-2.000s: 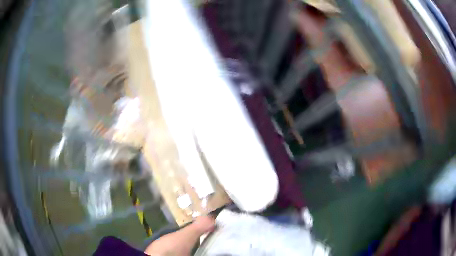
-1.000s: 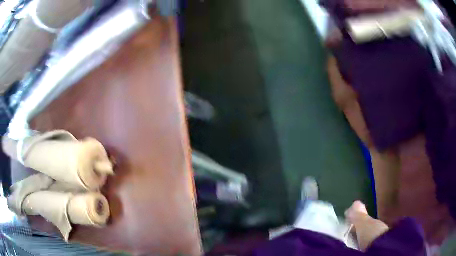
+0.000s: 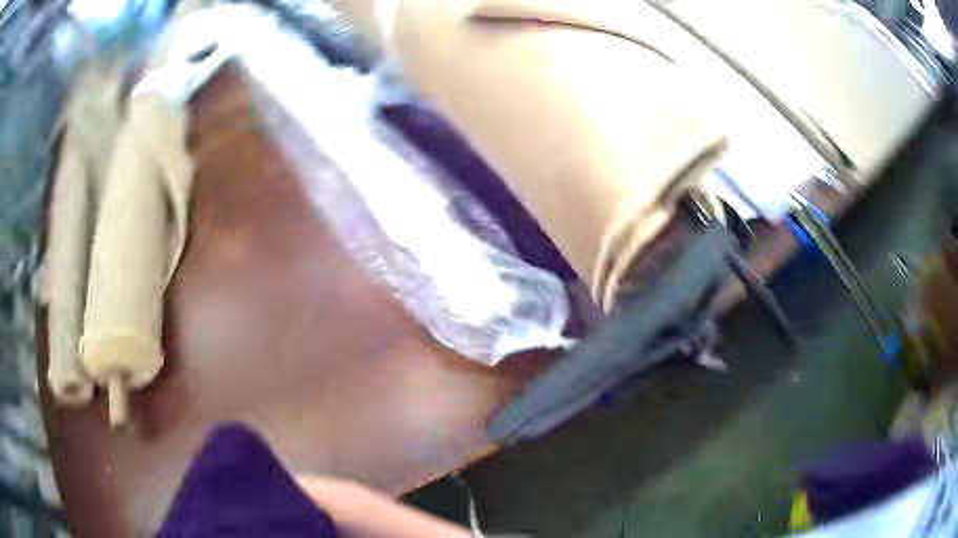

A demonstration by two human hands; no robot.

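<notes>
My left forearm or wrist [image 3: 383, 512] comes out of a purple sleeve [image 3: 244, 489] at the bottom edge. The frame cuts off my left hand, so its fingers and anything in them are hidden. My right hand does not show. A white roll in clear, crinkled plastic [image 3: 420, 236] lies slanting across the brown table [image 3: 263, 315]. Two beige rolls [image 3: 126, 263] lie side by side at the table's left. A large beige roll [image 3: 525, 116] lies beyond the wrapped one, with a dark purple strip [image 3: 483, 184] between them.
A dark grey flat piece [image 3: 630, 331] lies across the table's right edge. Blue and metal bars [image 3: 830, 252] stand at the right over green floor [image 3: 620, 473]. Purple cloth [image 3: 861, 478] and something pale, blurred, show at the lower right.
The view has swung to the table. The beige rolls are nearer the upper left, and the wrapped roll is now central. The arm holding something white at the lower right is no longer clearly seen.
</notes>
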